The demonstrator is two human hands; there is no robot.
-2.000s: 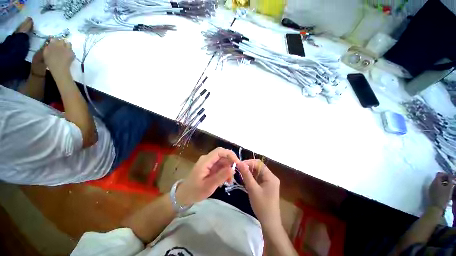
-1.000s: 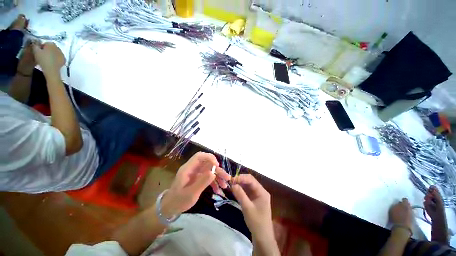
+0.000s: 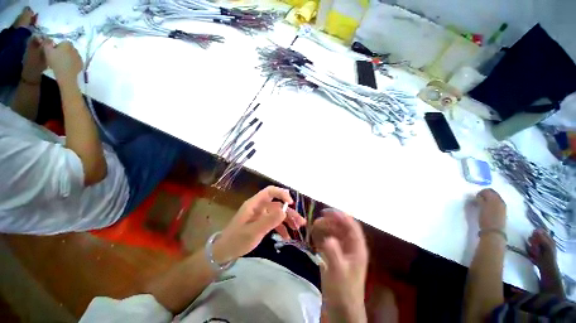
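A tiny white connector housing [image 3: 285,206] is pinched between the fingertips of my left hand [image 3: 262,217], over my lap just off the bench edge. Thin coloured core wires [image 3: 307,208] fan up between my hands. Light cable ends [image 3: 284,242] hang below my left fingers. My right hand [image 3: 341,240] is blurred, to the right of the wires, with its fingers curled; whether it holds a wire cannot be told.
The white bench [image 3: 303,151] holds separate harnesses [image 3: 243,142] at its edge, a large cable bundle [image 3: 341,91], two phones [image 3: 442,132] and a blue-white box [image 3: 476,171]. Another person's arm [image 3: 85,126] is at left; another person's hands [image 3: 491,211] are at right.
My right hand has moved right, away from my left fingertips, and turned. My left hand still pinches the housing. The right neighbour's hand has moved further onto the bench. The view has shifted.
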